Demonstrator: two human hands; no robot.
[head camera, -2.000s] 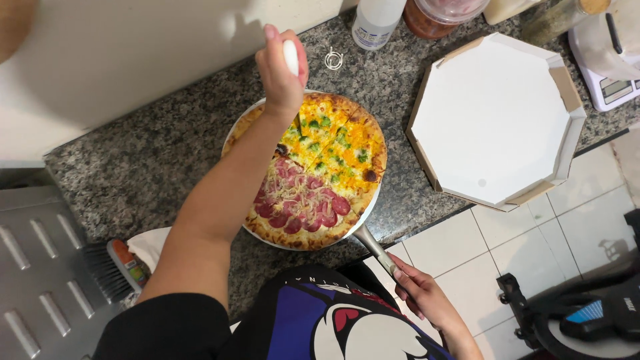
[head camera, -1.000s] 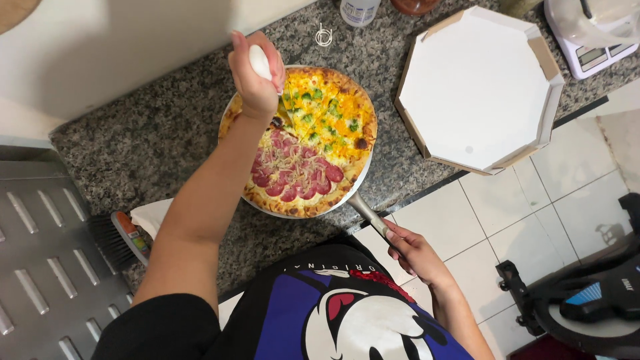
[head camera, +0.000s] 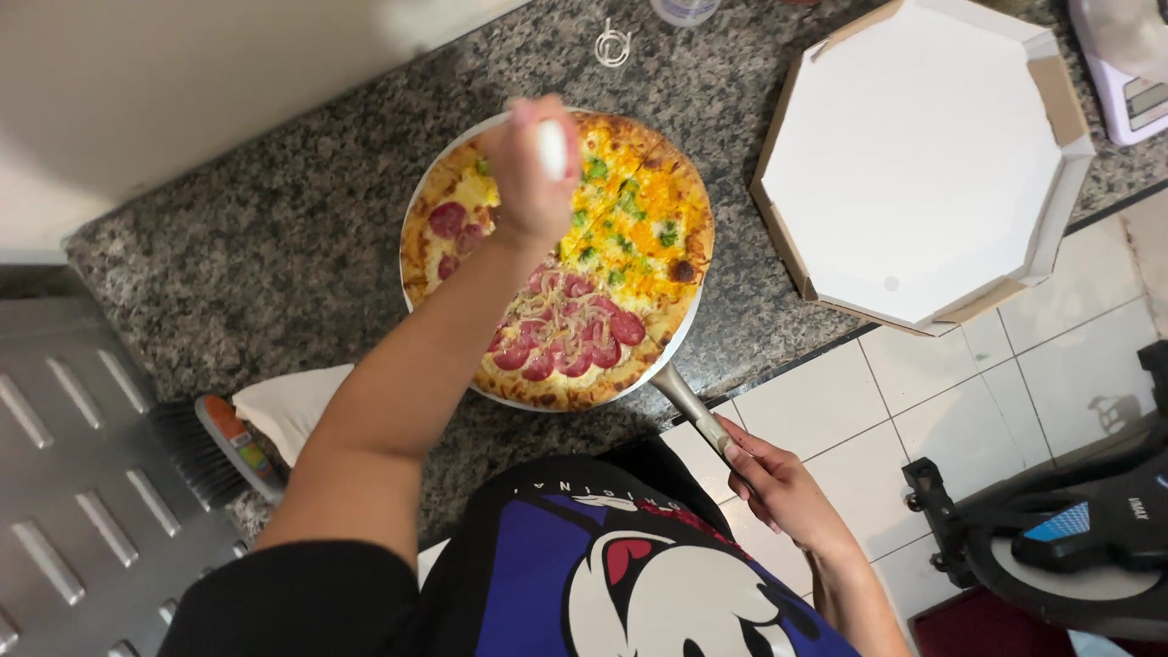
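A round pizza rests on a flat metal pan with a long handle. Sliced sausage and onion cover its lower part; broccoli and yellow topping lie at the upper right, where a cut line crosses the crust. Over the pizza's upper part, my left hand grips an upright white-handled tool. Motion blurs this hand, and the tool's lower end is hidden behind it. My right hand is closed around the end of the pan handle, beyond the counter edge.
An open white-lined cardboard box stands right of the pizza on the granite counter. Behind are a coiled white cord and a bottle. A kitchen scale is far right, a brush and white cloth left.
My left hand, with the white-handled tool, has moved right and nearer across the pizza since a second ago, uncovering sausage slices at the left. My right hand stays on the pan handle.
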